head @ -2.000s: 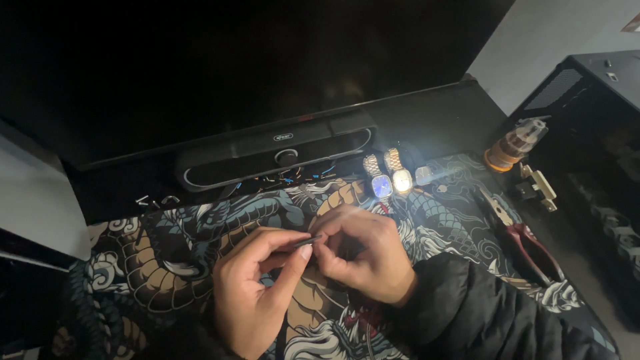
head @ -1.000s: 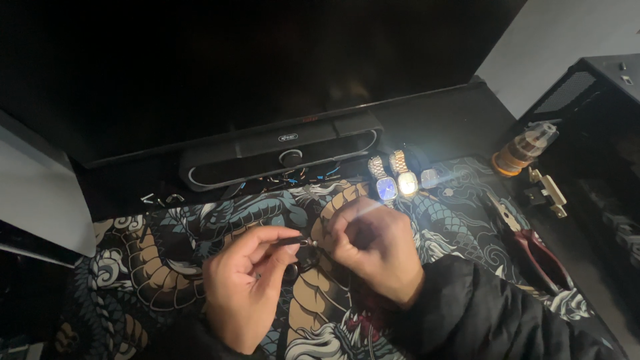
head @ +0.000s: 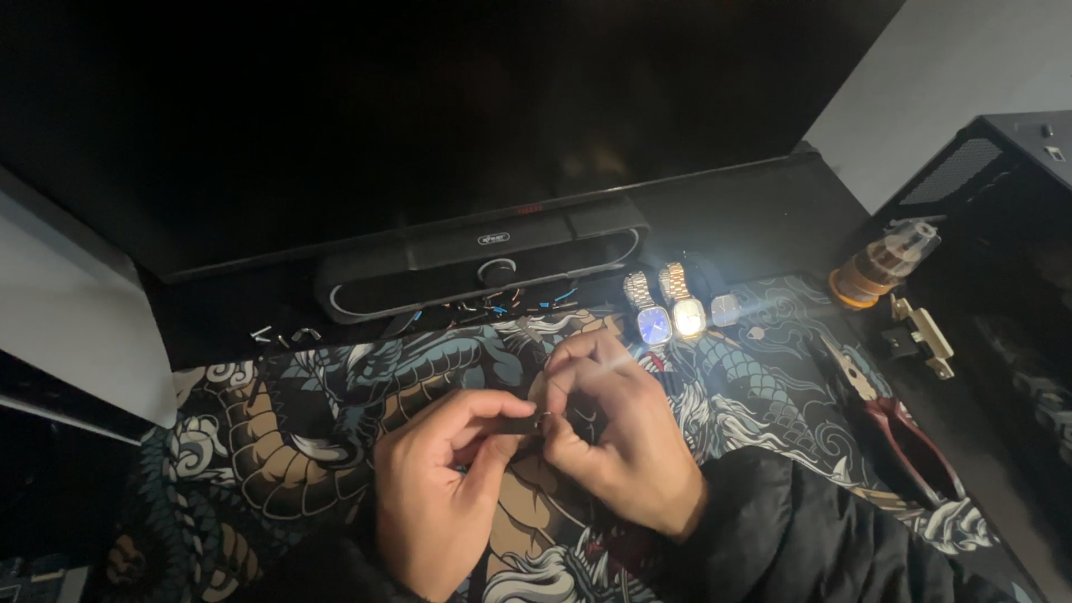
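Observation:
Near the middle of the patterned desk mat [head: 318, 452], my left hand [head: 448, 486] pinches a small dark strip-like piece [head: 517, 425] between thumb and forefinger. My right hand [head: 615, 427] meets it from the right, thumb and forefinger closed at the piece's bare, shiny end. Whether the right fingers grip that end or a separate tiny part is too small to tell. Beyond the right hand lie a watch with a blue face [head: 654, 326], a gold-coloured watch [head: 688, 318] in bright glare, and a third watch with a dark face [head: 726, 310].
A soundbar [head: 494, 276] stands below a large monitor [head: 469, 109], with cut wire scraps [head: 502, 306] before it. Small metal bits [head: 262, 335] lie left. At right are red-handled pliers [head: 892, 419], an amber bottle with a clear cap [head: 883, 261], a metal connector [head: 924, 335] and a black computer case [head: 997, 193].
Both hands stay together over the mat, with small shifts of the fingers. The dark piece remains in the left hand. The watches and pliers have not moved.

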